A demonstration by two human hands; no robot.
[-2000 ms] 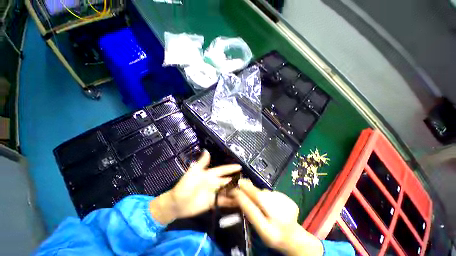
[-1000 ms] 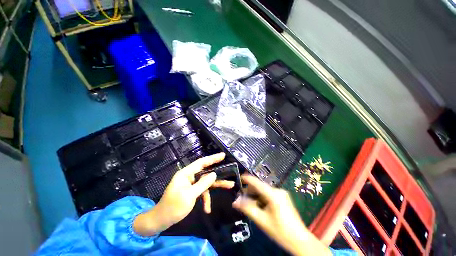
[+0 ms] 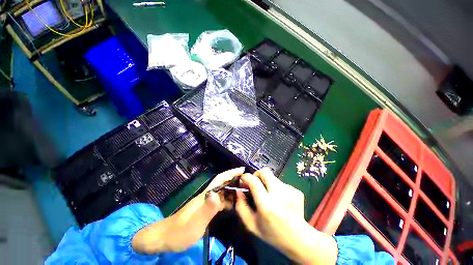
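My left hand (image 3: 194, 212) holds a dark phone middle frame (image 3: 206, 247), seen nearly edge-on and mostly hidden by my fingers. My right hand (image 3: 275, 202) is against my left at the frame's upper end, with bent fingers. A thin pale strip (image 3: 237, 189) shows at my right fingertips; it looks pinched there, but what it is cannot be told. No tweezers can be made out.
Black blister trays lie at left (image 3: 127, 160), middle (image 3: 269, 142) and behind (image 3: 290, 85). A clear bag (image 3: 228, 103) lies on the middle one. White bags (image 3: 168, 50), tan scraps (image 3: 315, 158), a red-orange tray (image 3: 358, 171) and a blue stool (image 3: 111, 62) surround them.
The frame, earlier seen broad side up, is now nearly edge-on. My hands have closed together around its upper end. The view has shifted, and a dark blurred shape has appeared at the left edge.
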